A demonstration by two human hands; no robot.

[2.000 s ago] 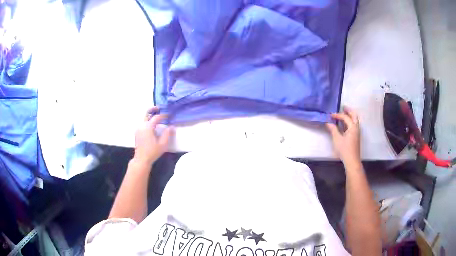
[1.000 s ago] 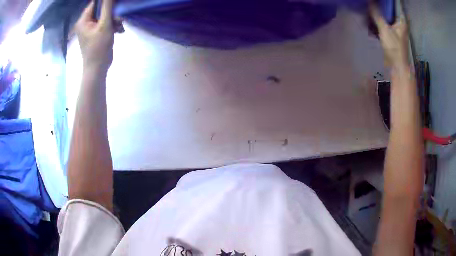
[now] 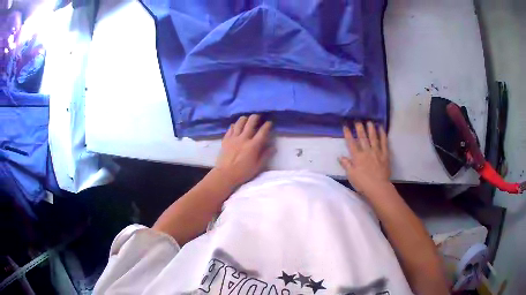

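A blue-purple jacket (image 3: 271, 86) lies spread on the white pressing table (image 3: 127, 86), its straight bottom hem (image 3: 305, 125) nearest my body and dark trim down both sides. A raised fold crosses its middle. My left hand (image 3: 245, 148) lies flat with its fingertips on the hem, left of its middle. My right hand (image 3: 367, 154) lies with spread fingers on the hem near its right corner. Neither hand grips the cloth. The iron (image 3: 453, 135) rests at the table's right end, its dark soleplate and dark red handle showing, with a red sleeve at its rear.
Blue garments (image 3: 26, 144) hang at the far left beside the table's end. A pale wall (image 3: 510, 127) stands on the right. Below the table's edge at the lower right are a pale shelf or box and mixed items. Dark space lies under the table on the left.
The jacket was lifted away from me, hem raised between both hands; now it lies flat again. My hands have come back toward my body, closer together, and released the cloth.
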